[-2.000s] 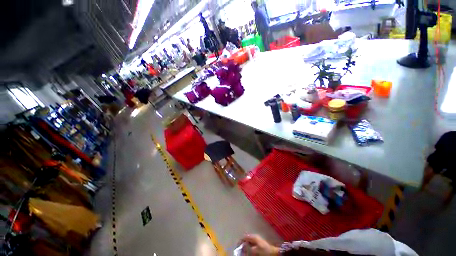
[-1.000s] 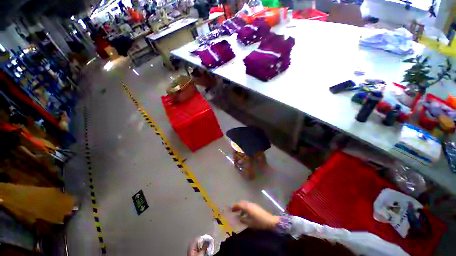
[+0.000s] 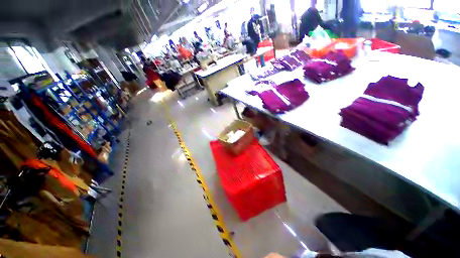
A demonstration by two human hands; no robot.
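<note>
A stack of folded maroon garments [image 3: 382, 112] with a pale band lies nearest on the long white table [image 3: 428, 169]. Another maroon stack [image 3: 283, 95] lies near the table's left edge, and a third [image 3: 328, 67] lies farther back. Of my right hand [image 3: 275, 255] only a sliver shows at the bottom edge, with a pale sleeve to its right. Its fingers are cut off, so what it holds cannot be seen. My left hand is out of the picture.
A red crate [image 3: 249, 179] on the floor bears an open cardboard box [image 3: 236, 136] with pale contents. A dark stool seat [image 3: 353, 232] is at bottom right. Yellow-black tape [image 3: 202, 186] runs along the floor. Shelves [image 3: 83, 113] line the left. People are in the background.
The view has moved forward along the table; crate and garment stacks are nearer. The left hand with its white crumpled piece has left view, and the right hand has dropped to the bottom edge.
</note>
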